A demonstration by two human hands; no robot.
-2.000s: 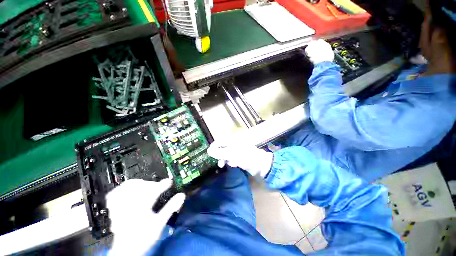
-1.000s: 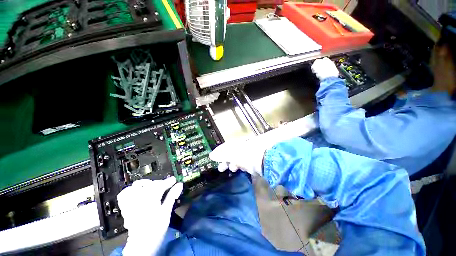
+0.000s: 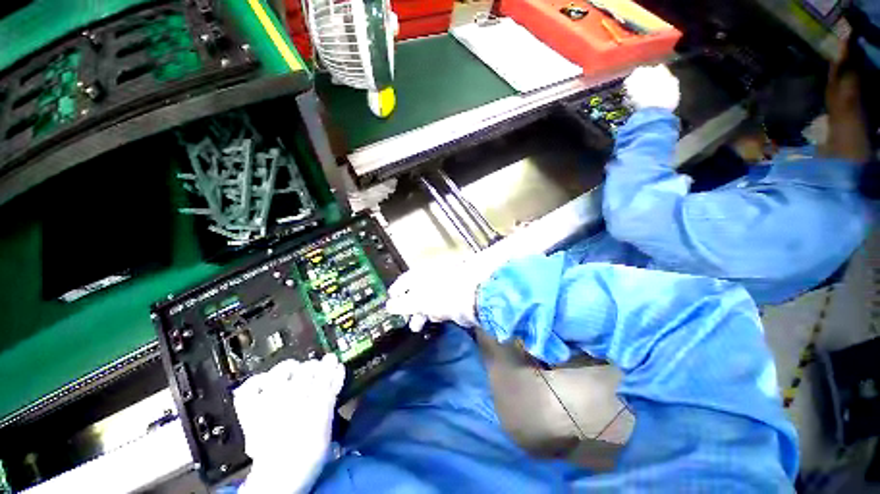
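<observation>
A black carrier fixture (image 3: pixel 280 280) lies tilted across the conveyor's front edge and above my lap. A green PCB panel (image 3: pixel 340 294) with yellow and black parts sits in its right half; the left half shows cut-outs and black studs. My left hand (image 3: pixel 289 410), in a white glove, lies over the fixture's front edge, fingertips on its face below the panel's lower left corner. My right hand (image 3: pixel 434 292), also gloved, has bent fingers at the panel's right side, over the fixture's right edge. Its fingertips' grip is unclear.
Loose grey-green plastic sticks (image 3: pixel 241 183) lie in a small black tray under the raised shelf (image 3: pixel 164 121), which carries another fixture. A fan (image 3: pixel 352 43), white clipboard (image 3: pixel 516 53) and red bin (image 3: pixel 598 39) stand behind the conveyor rail (image 3: pixel 463 130). A neighbour's blue sleeve (image 3: pixel 646 183) is at right.
The view has shifted. My left hand's fingers are closer together than at first. Both hands remain at the fixture. The neighbour's gloved hand has moved over the board there.
</observation>
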